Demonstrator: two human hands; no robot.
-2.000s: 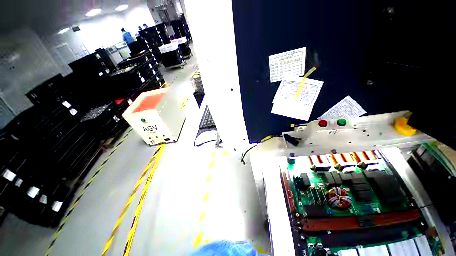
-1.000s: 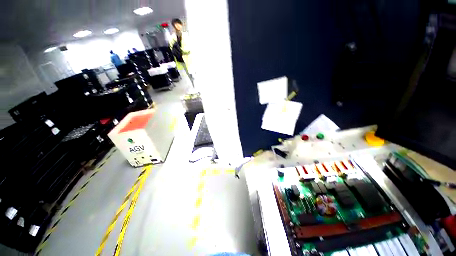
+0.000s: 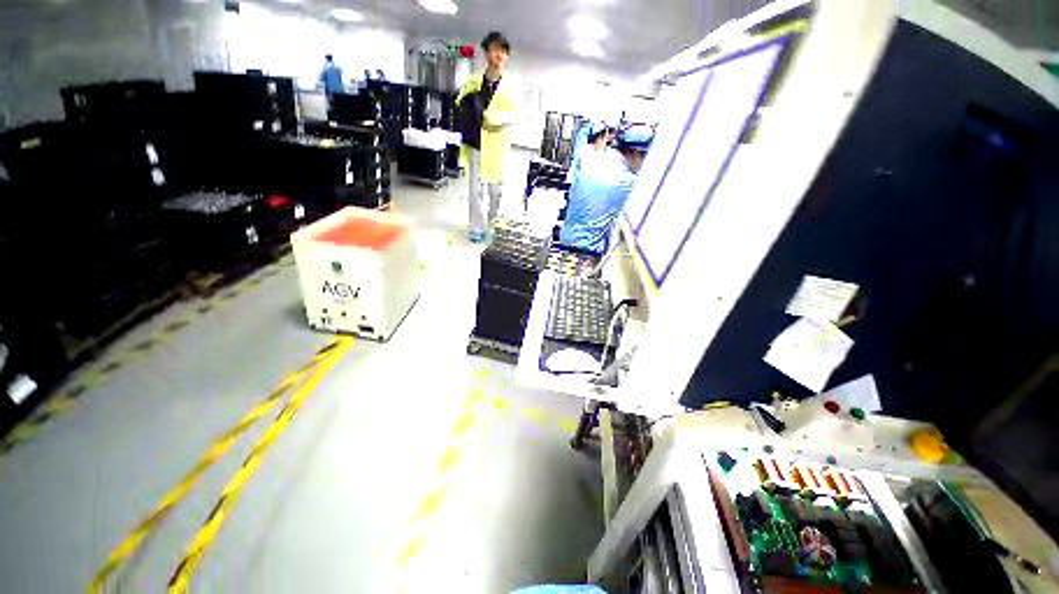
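No hand of mine shows in the head view. A small piece of light blue cloth (image 3: 560,589) shows at the bottom edge. The nearest work thing is a green circuit board (image 3: 776,536) in its carrier at the lower right, cut off by the bottom edge. It bears orange-and-white striped coils (image 3: 809,477) in a row, dark blocks and a round multicoloured wired toroid (image 3: 816,547). A brown-red side bar (image 3: 734,536) runs along its left side.
A panel with red and green buttons (image 3: 857,413) and a yellow knob (image 3: 928,446) stands behind the board. A keyboard (image 3: 580,309) is on a shelf. A white AGV box (image 3: 358,276) stands on the floor. A person in yellow (image 3: 494,128) stands beyond; others wear blue. Black totes (image 3: 209,232) are stacked left.
The view has swung left and widened. The board now sits lower and farther right. The keyboard shelf, the screen and people in blue behind it have come into view. The blue cloth at the bottom has shrunk.
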